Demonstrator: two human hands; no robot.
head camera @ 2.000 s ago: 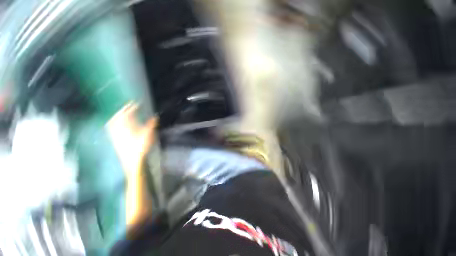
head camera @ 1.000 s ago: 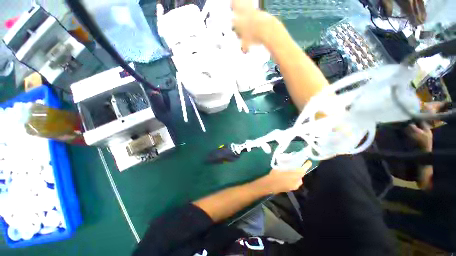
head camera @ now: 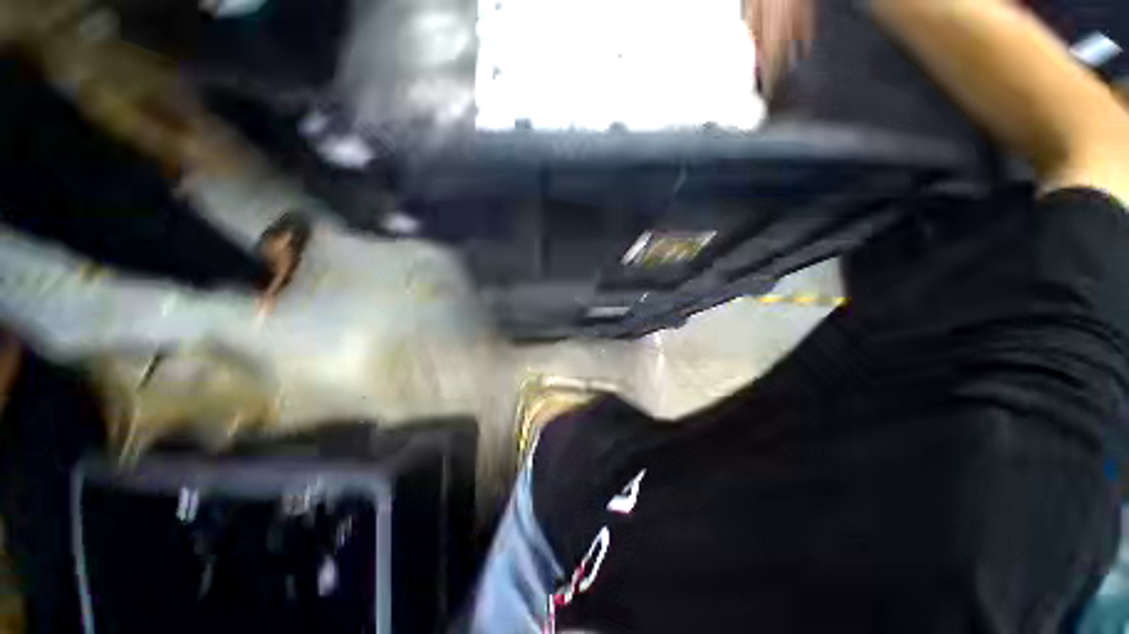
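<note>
An overexposed white mass (head camera: 619, 68) with straight side edges lies at the top centre, behind the rim of a large black crate (head camera: 743, 146). What it consists of cannot be made out. My right forearm, bare below a black sleeve, reaches up across the top right and leaves the picture. Blurred fingers (head camera: 780, 43) show at the white mass's right edge. Their wrist is cut off, so I cannot tell whether they are my right hand or whether they grip anything. My left hand is not in view.
The black crate wall bears a small pale label (head camera: 670, 248). Another dark crate with a grey-lit rim (head camera: 235, 473) stands at the lower left, with blurred pale pieces inside. Blurred grey floor (head camera: 372, 322) lies between them, with a yellow line (head camera: 799, 300) at right. A blurred person's limb shows upper left.
The view has swung from the green bench, blue tray, white housings and cord to black crates and floor. My left hand has left the picture. My right forearm is now at the top right.
</note>
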